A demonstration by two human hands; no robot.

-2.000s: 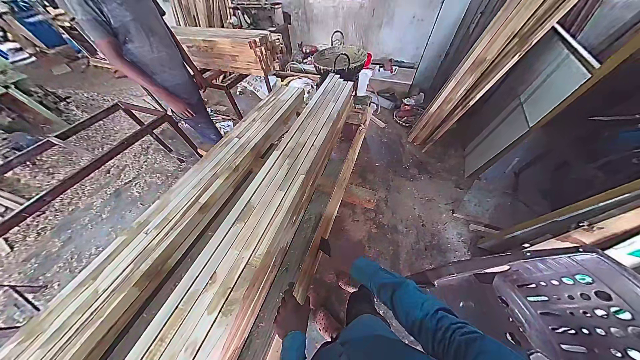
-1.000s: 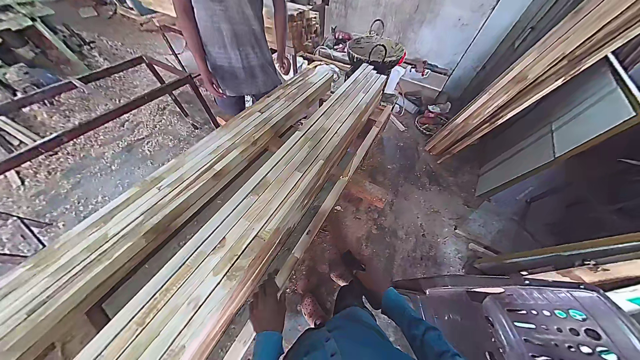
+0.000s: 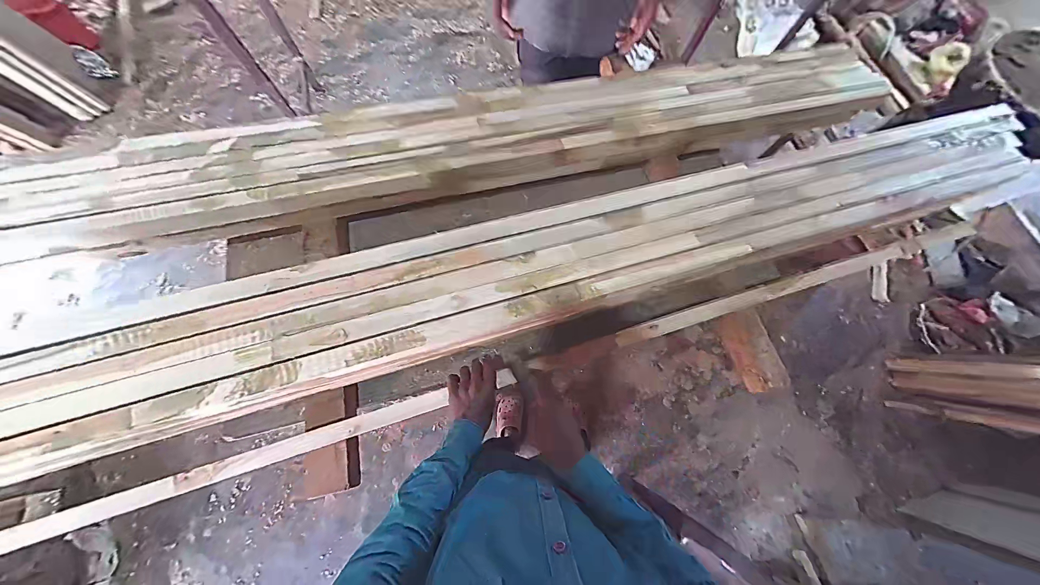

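A single narrow wooden strip [image 3: 219,470] runs along the near side of the stacked boards, and my left hand [image 3: 474,392] rests on it with the fingers over its top. Close by on the right, my right hand [image 3: 559,422] is blurred at the same strip; a dark shape lies just beyond it, too unclear to name, and whether the hand grips anything cannot be told. Beyond both hands lies a bundle of long wooden strips [image 3: 487,280], side by side. A second bundle of strips [image 3: 366,154] lies farther back.
A person [image 3: 577,32] stands behind the far bundle, hands near its edge. Wooden supports [image 3: 751,349] stick out under the near bundle. More boards [image 3: 963,390] and a heap of odds and ends [image 3: 975,317] are at the right. Metal frame legs [image 3: 252,57] stand at the back left.
The view has swung round to the left, so the bundles now run across it. My left hand stays at the single strip; the other person now stands with both hands low.
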